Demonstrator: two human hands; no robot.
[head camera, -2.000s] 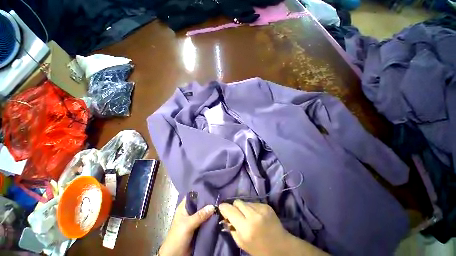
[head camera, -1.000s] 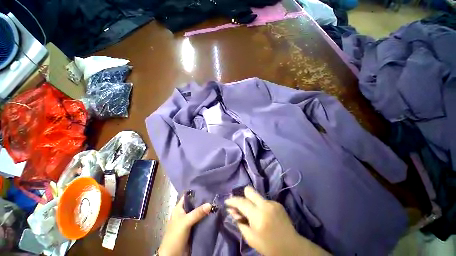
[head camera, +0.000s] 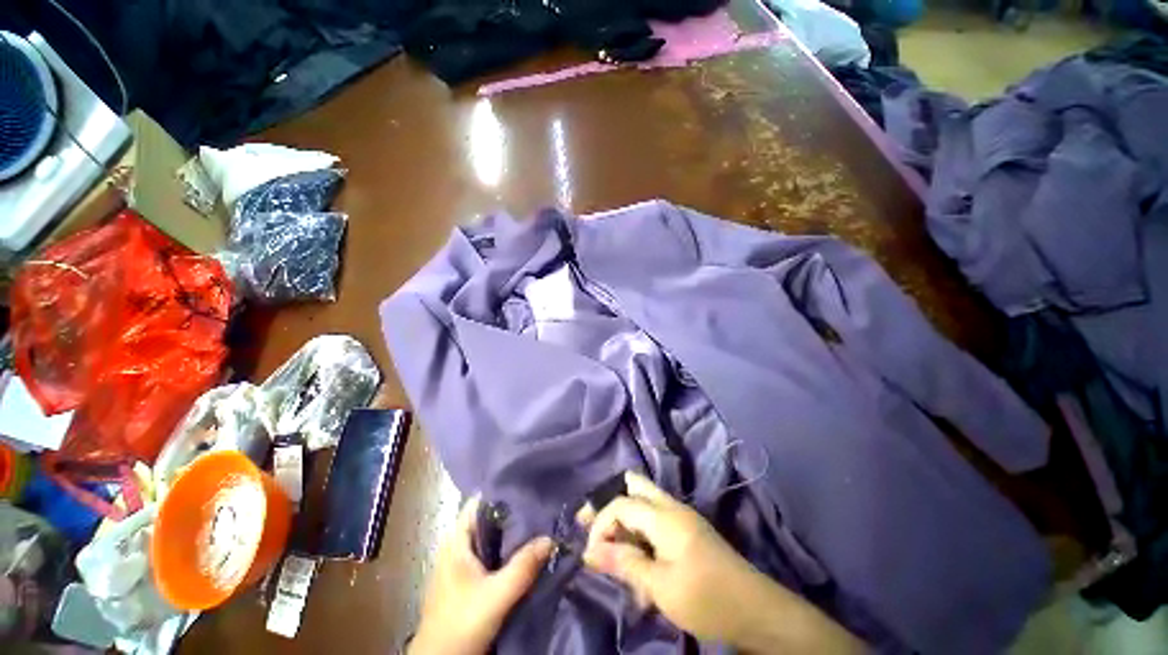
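A purple coat (head camera: 820, 422) lies spread on the brown table, with its collar away from me and its shinier lining (head camera: 640, 371) showing in the opening. My left hand (head camera: 477, 578) pinches the coat's front edge between thumb and fingers near the bottom of the view. A small dark button (head camera: 557, 553) is at my left thumb tip. My right hand (head camera: 666, 557) is just right of it, fingers curled, with a dark object (head camera: 607, 491) at the fingers that I cannot make out. A thin loop of thread (head camera: 756, 467) lies on the coat. No needle can be made out.
At left are an orange bowl (head camera: 220, 531), a black smartphone (head camera: 360, 484), a red plastic bag (head camera: 122, 339), clear bags (head camera: 320, 384), a bag of dark parts (head camera: 290, 237) and a fan (head camera: 51, 141). Black garments (head camera: 256, 58) lie at the back, and purple coats (head camera: 1050, 192) are heaped at right.
My right hand was at the button beside my left thumb two seconds ago and has since moved slightly right, away from it. My left hand keeps its pinch on the coat.
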